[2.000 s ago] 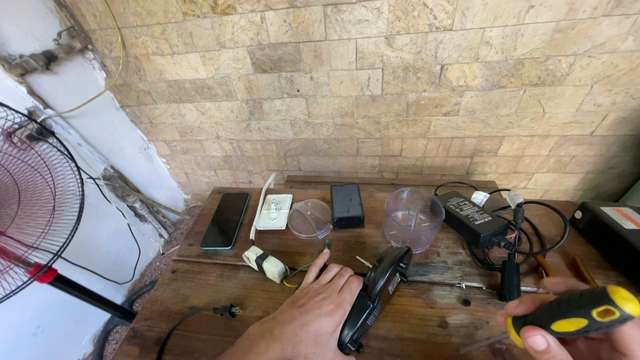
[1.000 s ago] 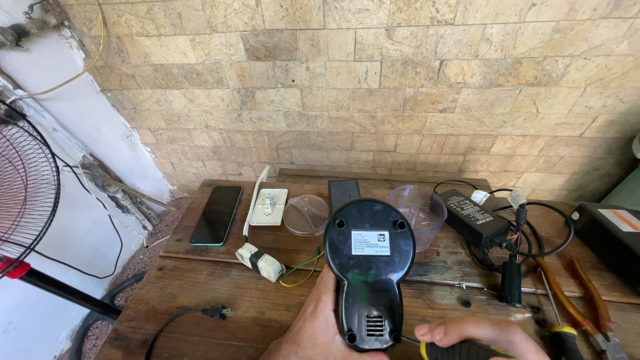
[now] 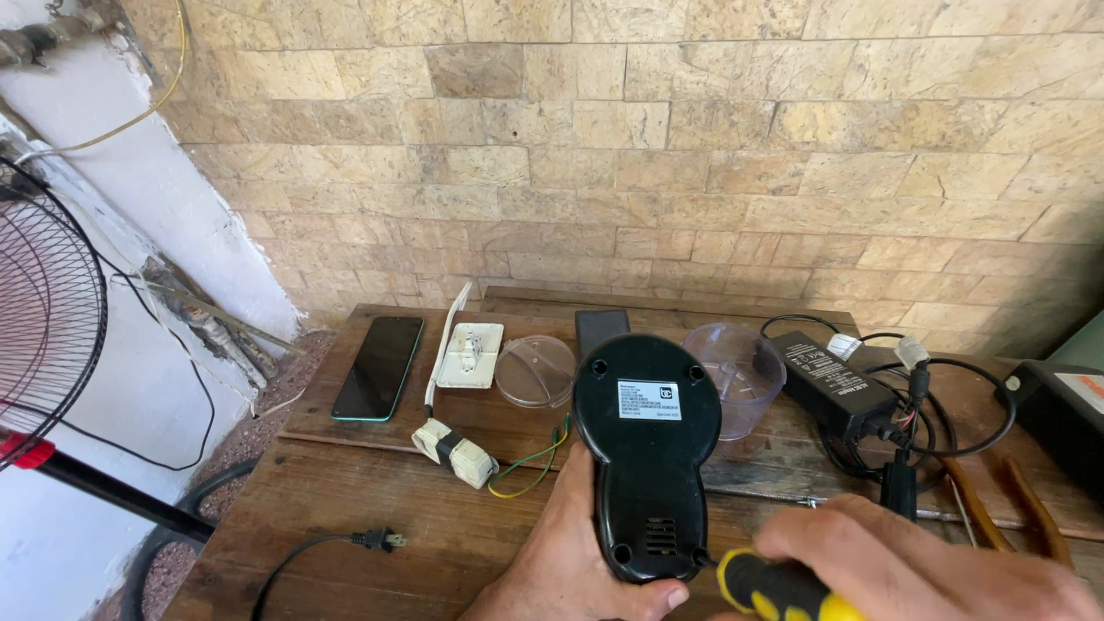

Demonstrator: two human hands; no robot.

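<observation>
My left hand (image 3: 565,552) holds a black plastic appliance base (image 3: 651,466) upright, its underside facing me, with a printed label, vent slots and a screw recess near each corner. In my right hand (image 3: 906,552) is a yellow-and-black screwdriver (image 3: 776,588); its tip is at the lower right recess of the base. Behind the base stand a clear plastic bowl (image 3: 733,379) and a dark box (image 3: 601,324), the box partly hidden. A clear round lid (image 3: 536,371) lies to the left of them.
On the wooden table (image 3: 345,492) lie a smartphone (image 3: 379,368), a white wall plate (image 3: 470,354), a taped white block (image 3: 454,453) with green and yellow wires, a two-prong plug (image 3: 378,540), a power adapter (image 3: 832,384) and orange-handled pliers (image 3: 1035,509). A fan (image 3: 47,310) stands left.
Two seconds ago the black base was held on its side; now its underside faces me. The screwdriver has moved left from the right edge to the base.
</observation>
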